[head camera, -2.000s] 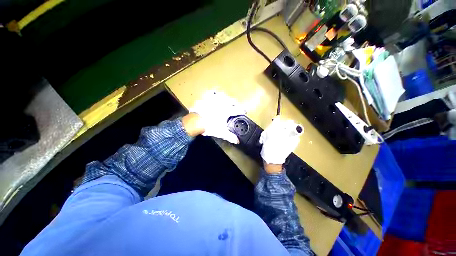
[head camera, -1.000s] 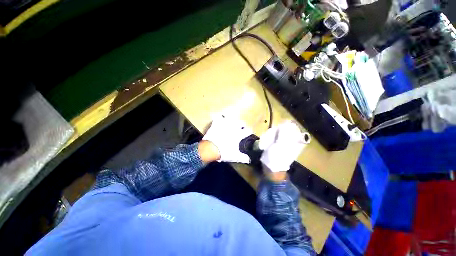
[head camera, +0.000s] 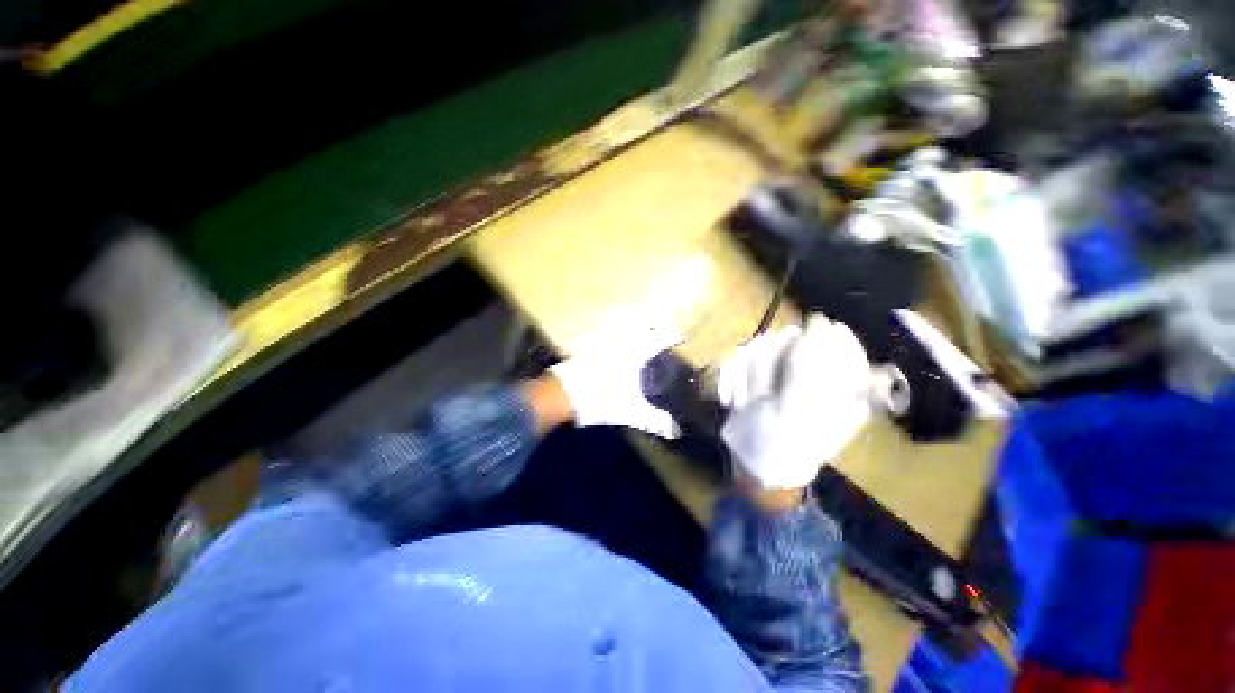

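The frame is blurred. My left hand (head camera: 612, 386), in a white glove, holds the near-left end of a black power strip (head camera: 696, 406) at the bench's front edge. My right hand (head camera: 796, 402), also gloved in white, is closed around the whitish test plug (head camera: 890, 390), whose round end sticks out on the right; its dark head is hidden. The right hand is above the strip; contact cannot be told. A thin black cord (head camera: 773, 309) runs back from it. The test socket box (head camera: 944, 585) with a red light sits at the right, in line with the strip.
Black strips (head camera: 867, 291) lie at the back of the tan bench (head camera: 610, 244), with a white extension strip (head camera: 948, 355) behind them. Papers (head camera: 1009, 244) stand back right. Blue bins (head camera: 1138, 454) and a red bin (head camera: 1192, 623) are right. The green conveyor (head camera: 447, 176) is at left.
The view has shifted and blurred. My right hand with the test plug has moved right along the strip, away from my left hand. My left hand still holds the strip's end.
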